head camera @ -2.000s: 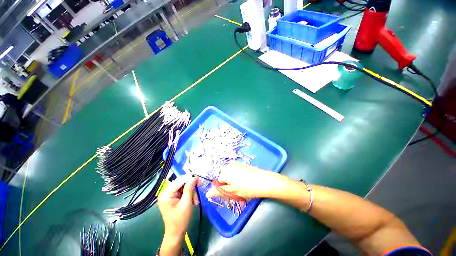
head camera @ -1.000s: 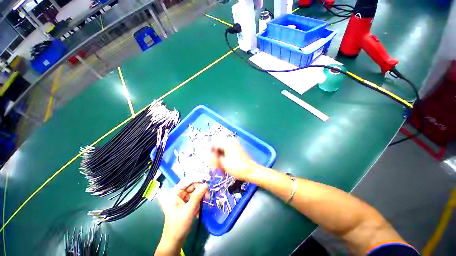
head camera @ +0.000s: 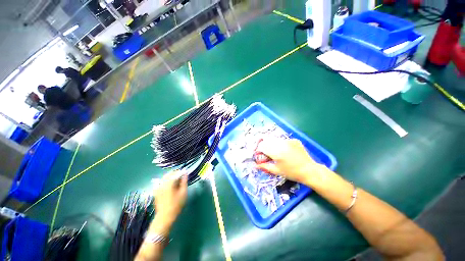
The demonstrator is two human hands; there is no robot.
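My left hand (head camera: 171, 196) is left of the tray, its blurred fingertips at the lower pale ends of the black cable bundle (head camera: 188, 135); I cannot tell whether it grips a cable. My right hand (head camera: 288, 159) is over the blue tray (head camera: 321, 153), closed around a small red-handled tool (head camera: 260, 157) whose dark tip points left. A loose heap of small white and silvery pieces (head camera: 250, 133) lies in the tray, partly hidden by my right hand. A second dark bundle (head camera: 130, 227) lies below my left hand.
Blue parts bins (head camera: 375, 38) stand on white paper (head camera: 357, 79) at the back right, near a green pot (head camera: 415, 90), black cord and red heat gun (head camera: 442, 46). A pale strip (head camera: 380, 114) lies right of the tray. Blue bins stand far left; people are beyond.
The view has turned left. My left hand has moved from the tray's near-left edge to the cable bundle's lower ends. My right hand stays over the tray with the tool.
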